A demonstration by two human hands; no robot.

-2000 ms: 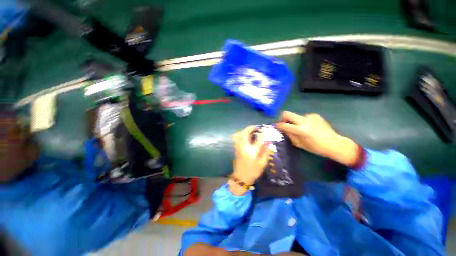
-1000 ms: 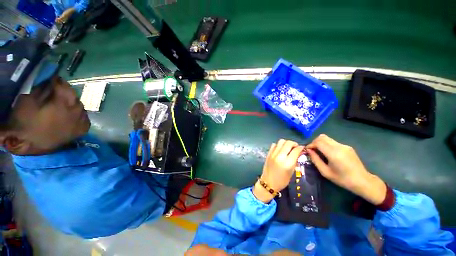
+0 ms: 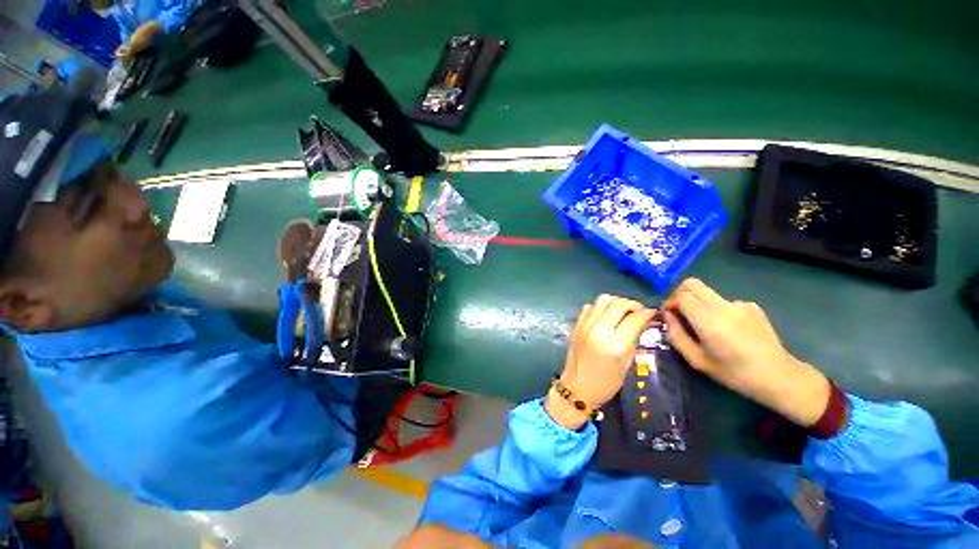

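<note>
A dark part-built unit (image 3: pixel 657 405) with gold patches and a white spot near its top lies in a black foam holder (image 3: pixel 687 456) close to my body. My left hand (image 3: pixel 608 349) is at its upper left edge and my right hand (image 3: pixel 730 341) at its upper right. The fingertips of both hands meet over the unit's top end. Whether they pinch a tiny part there is too small to tell. A blue bin (image 3: pixel 696 204) with small white ring-like parts (image 3: pixel 633 220) stands just beyond my hands.
A black tray (image 3: pixel 757 225) with small gold parts is at the right. A clear bag (image 3: pixel 464 223), black equipment (image 3: pixel 403 290) and a green-white reel (image 3: pixel 344 191) are at the left. A person (image 3: pixel 161 397) in blue sits at the left. Another unit (image 3: pixel 456 80) lies beyond the rail.
The view has swung left since the blurred oldest frame, showing more of the person. Both hands remain at the unit's top end, with only small finger shifts.
</note>
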